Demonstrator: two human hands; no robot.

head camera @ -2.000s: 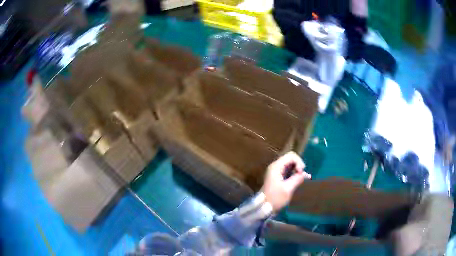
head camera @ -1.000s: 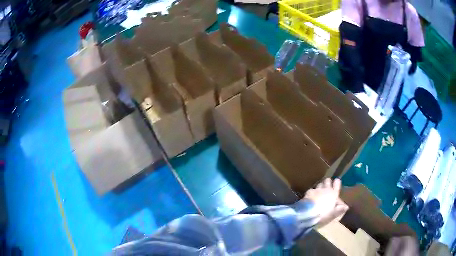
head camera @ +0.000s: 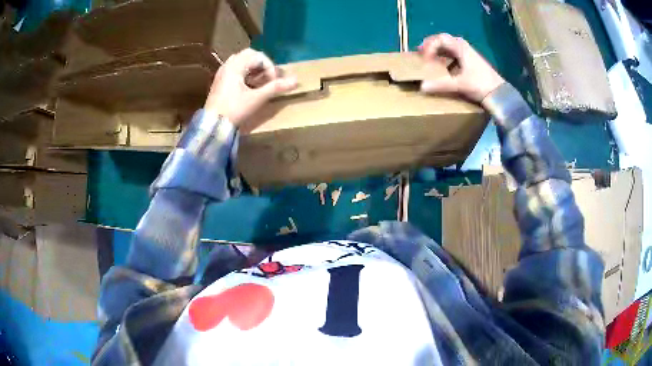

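Note:
A brown carton (head camera: 357, 139) is held in front of me above the green table, its long side facing me and a notched flap along its top edge. My left hand (head camera: 247, 86) pinches the flap at the left end. My right hand (head camera: 457, 71) pinches the flap at the right end, thumb near the notch. The fingers behind the flap are partly hidden. A stack of flat box blanks (head camera: 543, 229) lies at the right, partly behind my right sleeve.
Open folded boxes (head camera: 143, 93) stand in rows at the left. A closed carton (head camera: 561, 61) with shiny tape lies at the upper right. Small cardboard scraps (head camera: 359, 196) are scattered on the green table (head camera: 329, 28). A pale strip crosses it.
The view has swung from the box rows to the table in front of me. Both hands now hold a carton by its flap; a second ago my left hand was beside the standing boxes.

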